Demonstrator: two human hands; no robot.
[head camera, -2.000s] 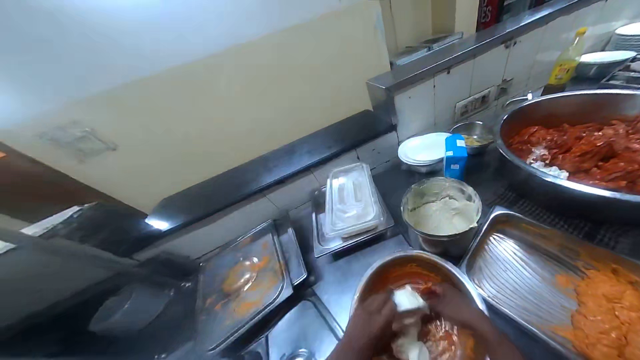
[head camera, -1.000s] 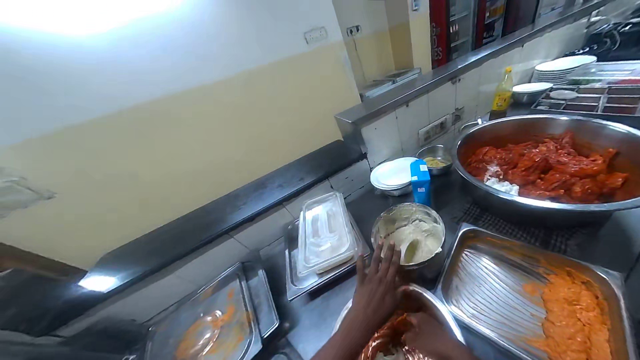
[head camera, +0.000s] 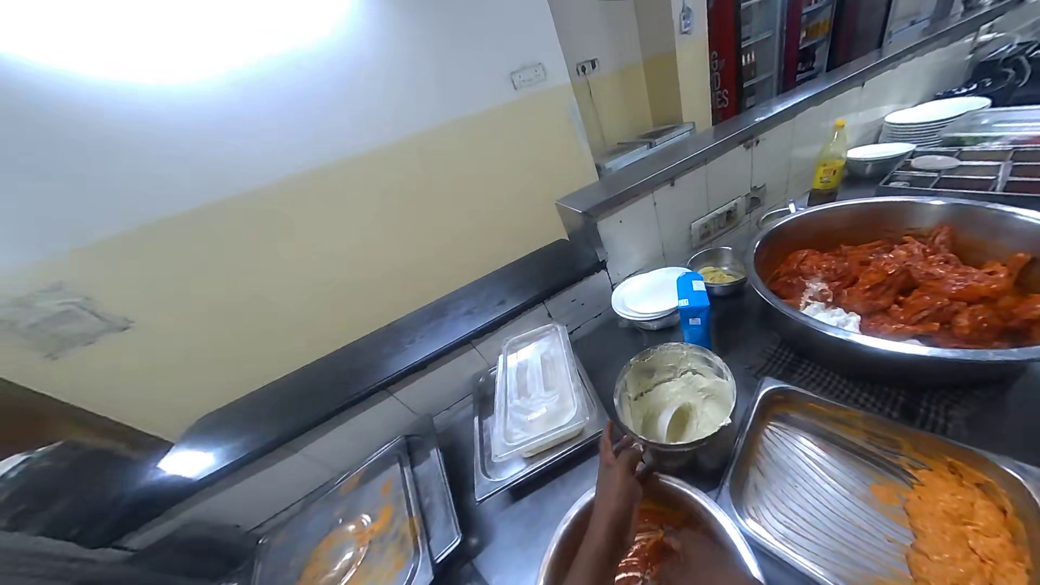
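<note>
A steel mixing bowl (head camera: 561, 528) with red-coated food stands at the bottom. My left hand (head camera: 621, 467) is at its far rim, against the near side of a smaller steel bowl (head camera: 727, 382) of pale creamy paste; whether its fingers grip that bowl cannot be told. My right hand (head camera: 691, 556) is down in the mixing bowl, blurred and partly cut off by the frame, its fingers not clear. Right of them lies a steel tray (head camera: 800, 479) with orange coated food at its right end. A large steel basin (head camera: 886, 351) of red marinated meat, with a white dollop, stands behind the tray.
A blue carton (head camera: 694, 309), white lids (head camera: 650, 294) and a small steel bowl (head camera: 719, 272) stand by the tiled wall. Left are a clear plastic lid (head camera: 540, 390) on a steel tray and a smeared tray (head camera: 349, 528). An oil bottle (head camera: 829, 162) stands behind the basin.
Two seconds ago both hands were over the mixing bowl with white paste between them. My left hand then reached forward and is now at the paste bowl. The view has shifted.
</note>
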